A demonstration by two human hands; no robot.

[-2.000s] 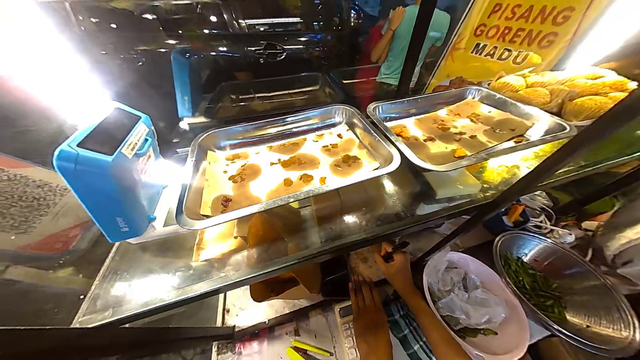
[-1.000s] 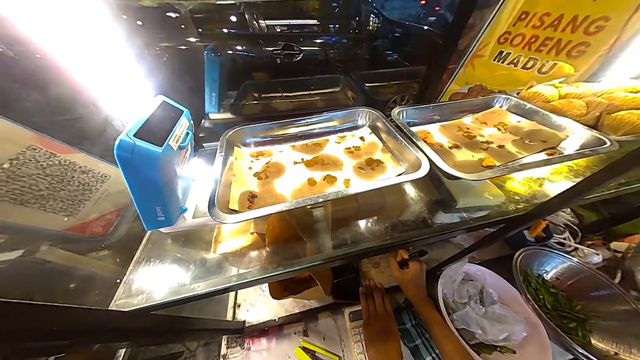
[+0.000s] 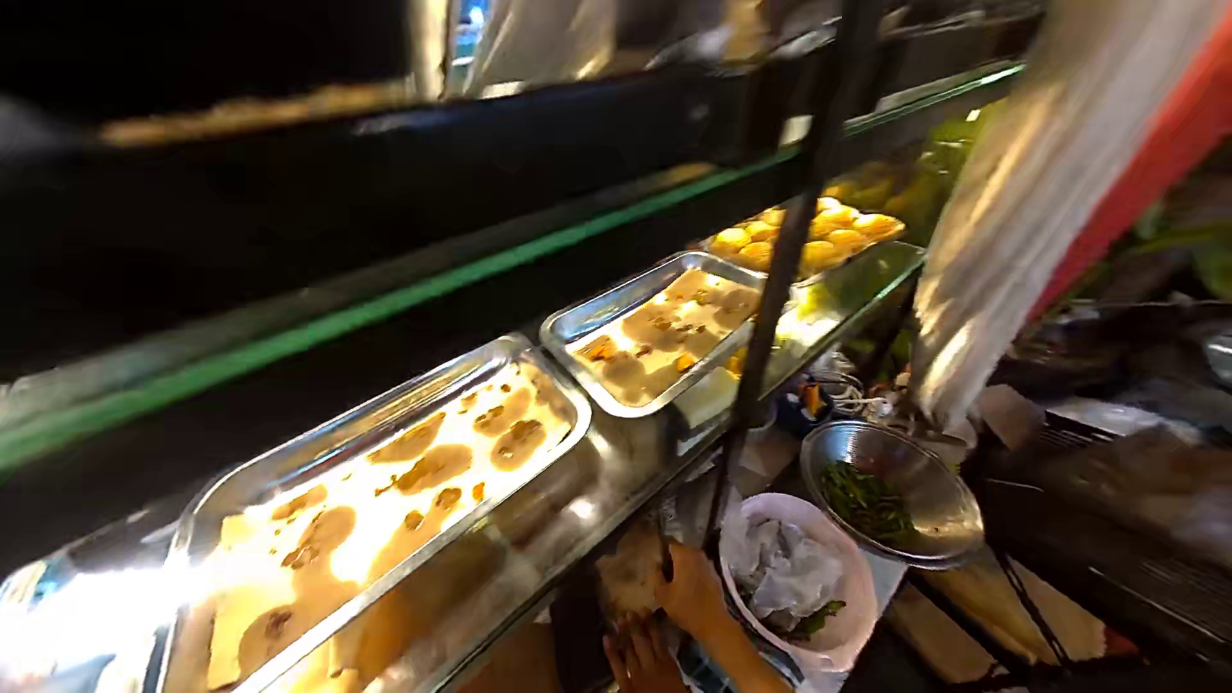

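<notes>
Low in the head view, my right hand (image 3: 691, 589) is closed around a dark pen-like object (image 3: 666, 563), over a brown paper-like piece (image 3: 630, 570). Just below it and to its left, my left hand (image 3: 640, 654) lies flat with fingers extended, at the lower edge of that piece. Right of my hands stands a pink basin (image 3: 864, 602) with a clear plastic bag (image 3: 784, 568) and some green leaves inside. Beyond it is a metal bowl (image 3: 948, 520) holding green chillies or similar vegetables (image 3: 866, 500).
Two steel trays (image 3: 568, 438) (image 3: 616, 399) with stained paper and crumbs stand on a glass shelf above my hands. Yellow fried snacks (image 3: 828, 236) sit behind them. A dark upright post (image 3: 770, 318) crosses near my right hand. A whitish cloth (image 3: 991, 192) hangs at the right.
The view has swung and tilted strongly to the right. My hands remain close together at the brown piece, my right hand still around the dark object.
</notes>
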